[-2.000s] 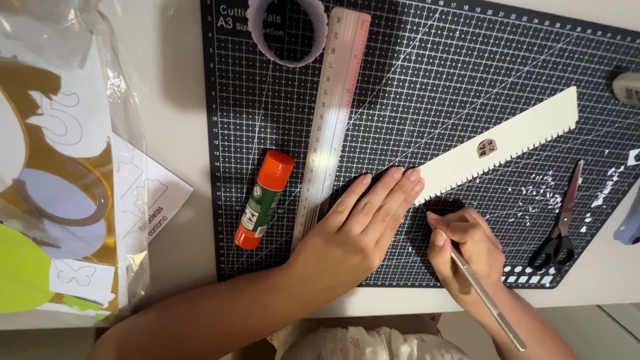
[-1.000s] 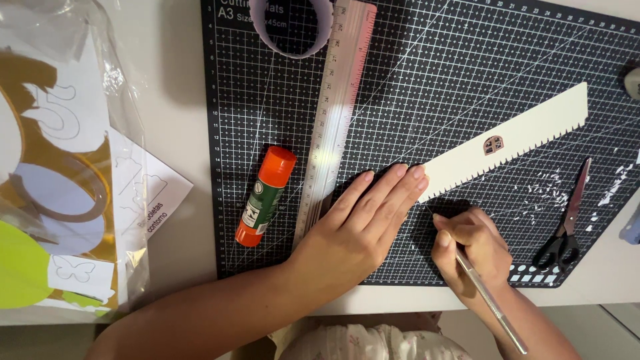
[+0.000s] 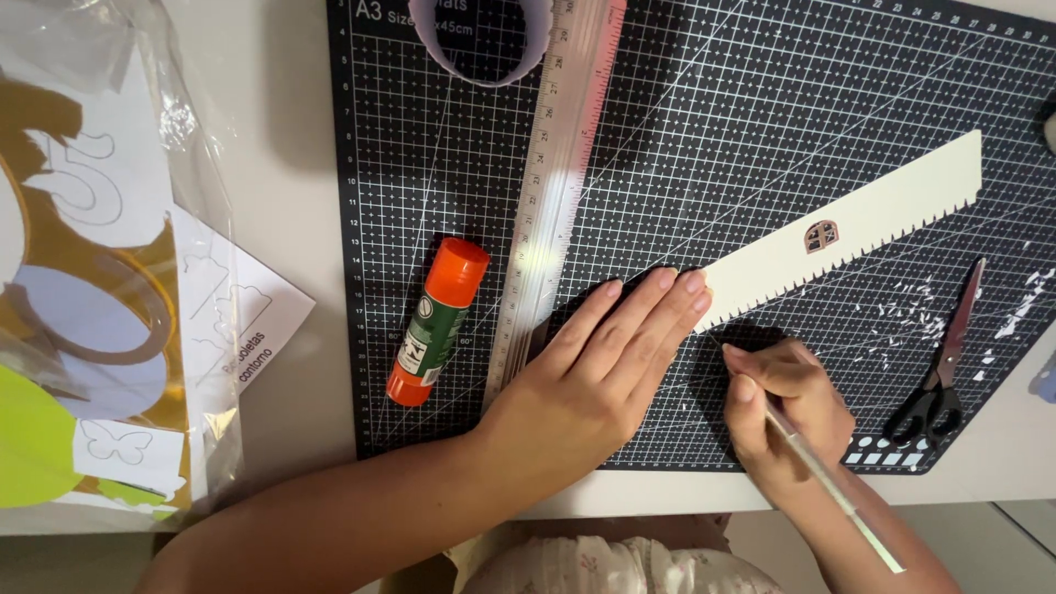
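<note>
My left hand point(image 3: 615, 363) lies flat with its fingertips on the lower left end of a cream paper strip point(image 3: 891, 198), pressing it against the black cutting mat point(image 3: 742, 99). Small notches run along the strip's lower edge, and a small brown window shape point(image 3: 822, 236) sits near its middle. My right hand point(image 3: 784, 412) grips a slim silvery craft knife point(image 3: 841, 495) like a pen, just below the strip's near end; its tip is hard to make out. Tiny white paper scraps point(image 3: 907, 318) are scattered on the mat to the right.
Black-handled scissors point(image 3: 940, 379) lie at the right. A clear ruler point(image 3: 553, 190) and a glue stick point(image 3: 437, 322) lie left of my hands, with a pale paper ring point(image 3: 483, 78) above. A plastic bag of coloured paper pieces point(image 3: 157, 330) covers the far left.
</note>
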